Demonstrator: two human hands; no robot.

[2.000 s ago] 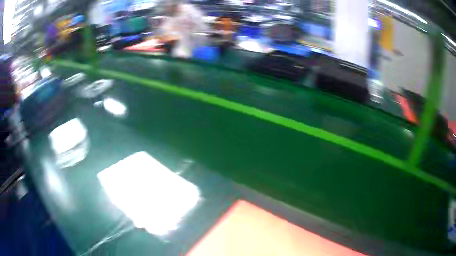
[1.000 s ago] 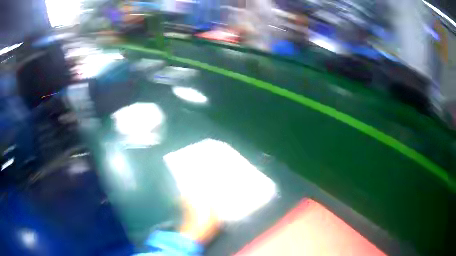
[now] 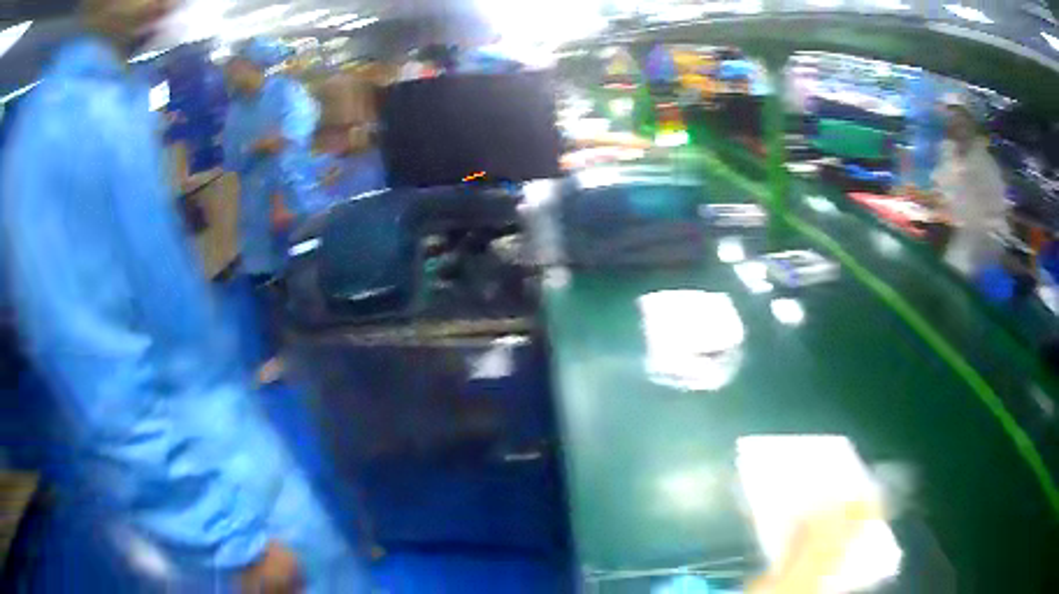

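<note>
A bright white, glossy stack of film bags point(image 3: 813, 470) lies on the dark green bench point(image 3: 627, 406) at the lower right. My left hand point(image 3: 822, 551) reaches from the bottom edge onto the near part of the stack. It is blurred and washed out by glare, so its fingers and any grip do not show clearly. A bit of blue sleeve shows at the bottom edge. A smaller white, rounded bundle point(image 3: 691, 337) lies farther along the bench. My right hand is out of view.
A person in a light blue smock point(image 3: 116, 302) stands close at left; another person point(image 3: 265, 139) is behind. A large black panel point(image 3: 470, 128) and a dark chair-like object point(image 3: 366, 250) stand beyond. A green rail point(image 3: 906, 308) runs along the right.
The view has swung left, bringing in the person in the smock and the black panel; the red-orange mat has left the picture. My left hand came into view and remains at the stack.
</note>
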